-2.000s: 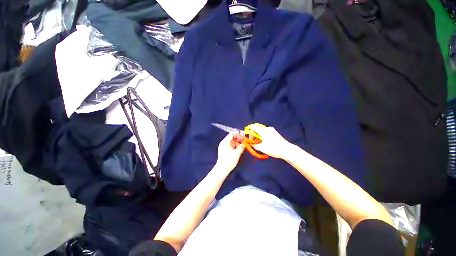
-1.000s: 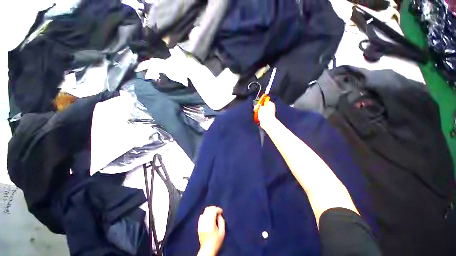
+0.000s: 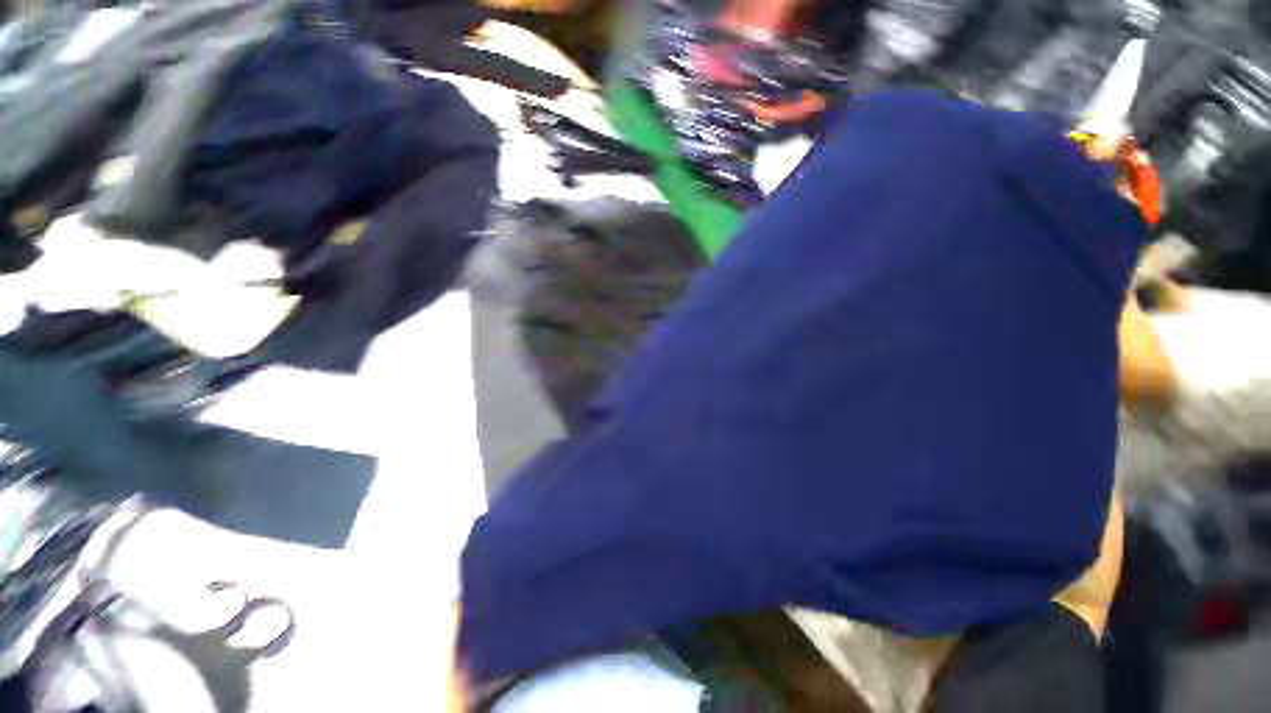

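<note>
The navy blazer (image 3: 892, 376) is lifted off the table and spans the centre and right, its plain side facing me. My right hand (image 3: 1110, 156), blurred and mostly hidden behind the blazer's upper right corner, is shut on the scissors. The scissors (image 3: 1143, 181) have orange handles, and their silver blade points up. Whether this hand also grips the blazer or a hanger is hidden. Only a sliver of skin from my left arm or hand (image 3: 457, 666) shows at the blazer's lower left edge; its grip is hidden.
The white table (image 3: 418, 418) bears a grey-green garment (image 3: 279, 481) at left and dark navy clothes (image 3: 349, 167) behind. A dark garment (image 3: 599, 279) lies beyond the blazer. Thin dark loops (image 3: 258, 620) lie at lower left. Green floor (image 3: 683, 181) and shiny plastic-wrapped goods (image 3: 683, 84) are behind.
The blazer has gone from lying flat on the table to being lifted and swung right. The view has turned right. The right hand with the scissors is now at the upper right; the left is almost hidden.
</note>
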